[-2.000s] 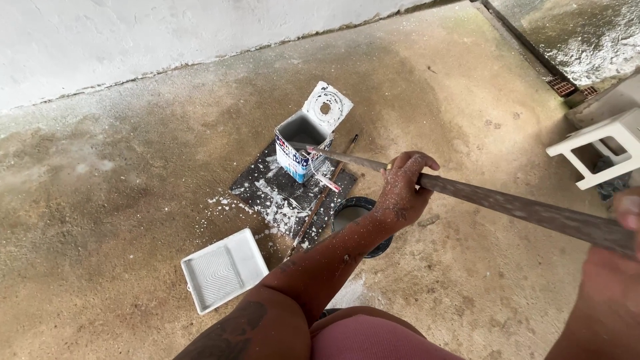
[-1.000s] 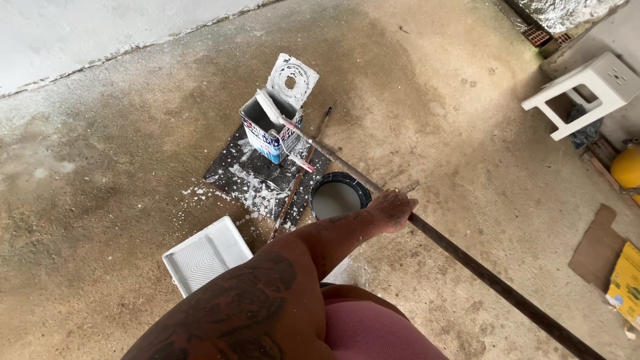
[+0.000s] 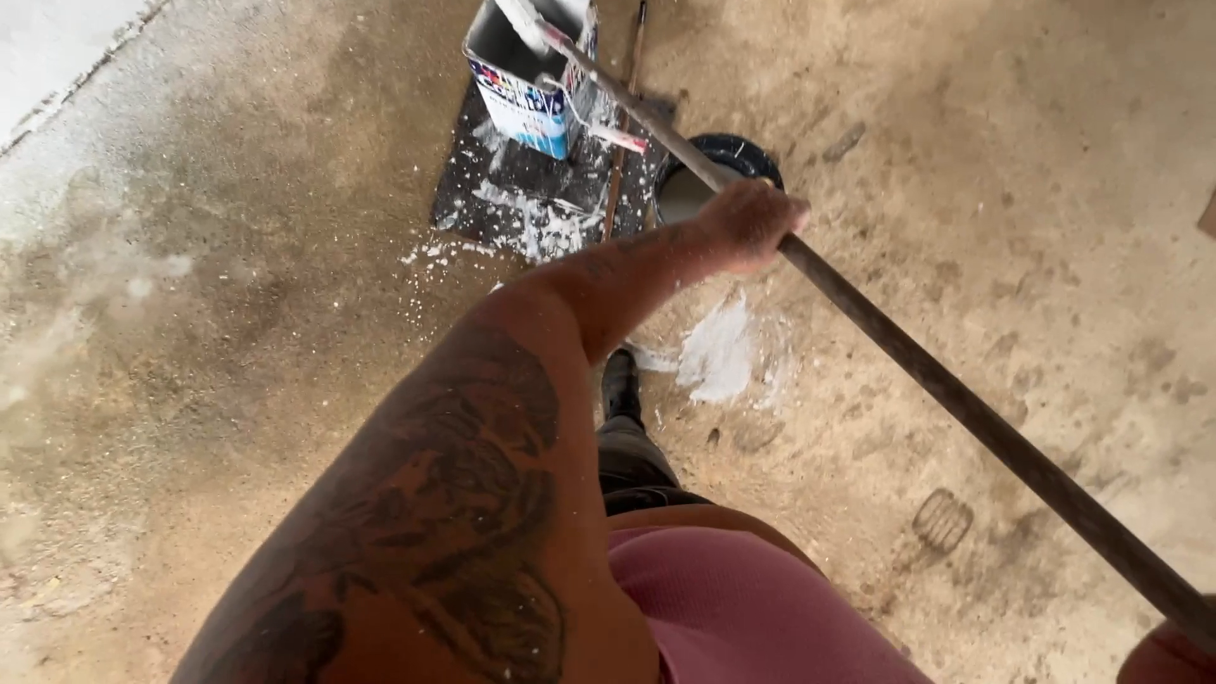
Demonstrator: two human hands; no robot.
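My left hand point(image 3: 750, 223) is closed around a long wooden pole point(image 3: 912, 366), which runs from the top left to the lower right corner. At its far end, a roller head point(image 3: 521, 19) coated in white paint lies over the mouth of a square paint can point(image 3: 527, 114). A wire-framed tool with a red and white handle point(image 3: 617, 139) hangs by the can's side. My right hand point(image 3: 1170, 654), partly cut off by the frame, grips the pole's near end. Beyond my left hand is a black bucket point(image 3: 731, 152) with greyish liquid in it.
The can stands on a paint-splattered dark board point(image 3: 465, 204), with a thin stick point(image 3: 617, 180) lying across it. White paint is smeared on the concrete floor point(image 3: 997, 237) near my booted foot point(image 3: 621, 380). A white wall point(image 3: 57, 47) is at the top left.
The white roller head, not visible two seconds ago, shows at the can's mouth. My right hand has come back into view. The view has shifted, losing the paint tray and the white stool.
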